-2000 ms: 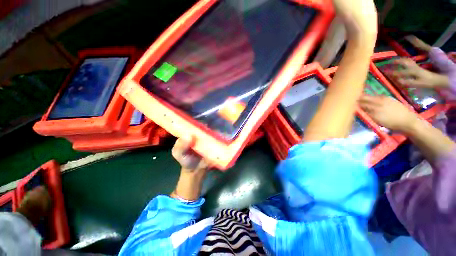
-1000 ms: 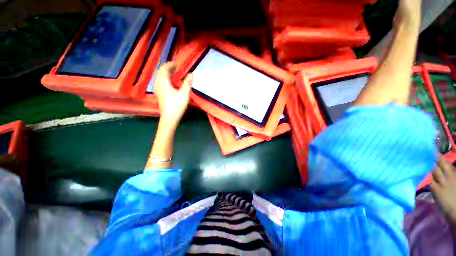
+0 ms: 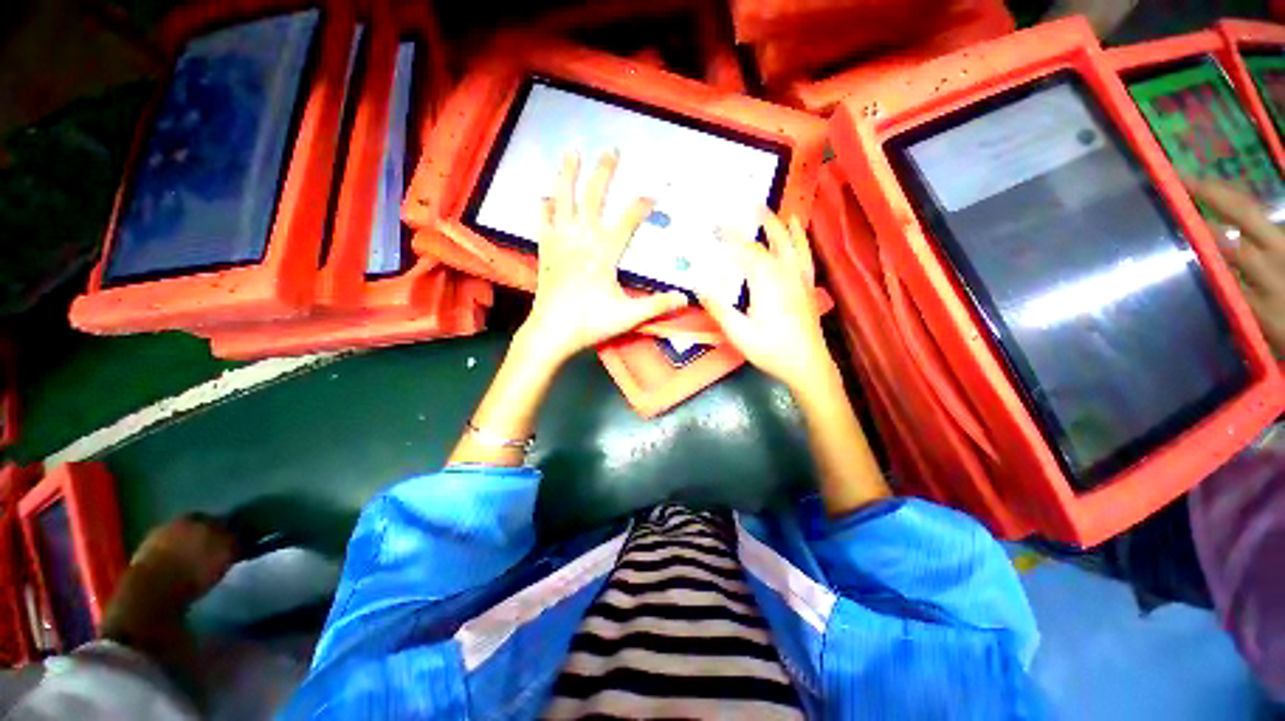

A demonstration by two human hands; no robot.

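A tablet with a white test screen [image 3: 522, 183] lies tilted in a red-orange foam tray [image 3: 437, 169] in front of me, on top of another tray [image 3: 653, 390]. Small blue marks show on the screen. My left hand [image 3: 581, 268] is spread with its fingers over the middle of the screen. My right hand [image 3: 768, 299] is over the lower right part of the screen, fingers apart. Neither hand grips anything. Whether every fingertip touches the glass cannot be told.
Stacked trays with a blue-patterned tablet [image 3: 212, 155] stand at the left. A grey-screen tablet [image 3: 1078, 268] leans on trays at the right, with a green-screen tablet [image 3: 1205, 134] beyond. Foam trays [image 3: 874, 35] are piled behind. Neighbours' hands [image 3: 176, 563] show at both sides.
The raised tray with the green patch is gone from above the bench. My right hand has come from the far right onto the white screen; my left hand has moved from its edge onto it.
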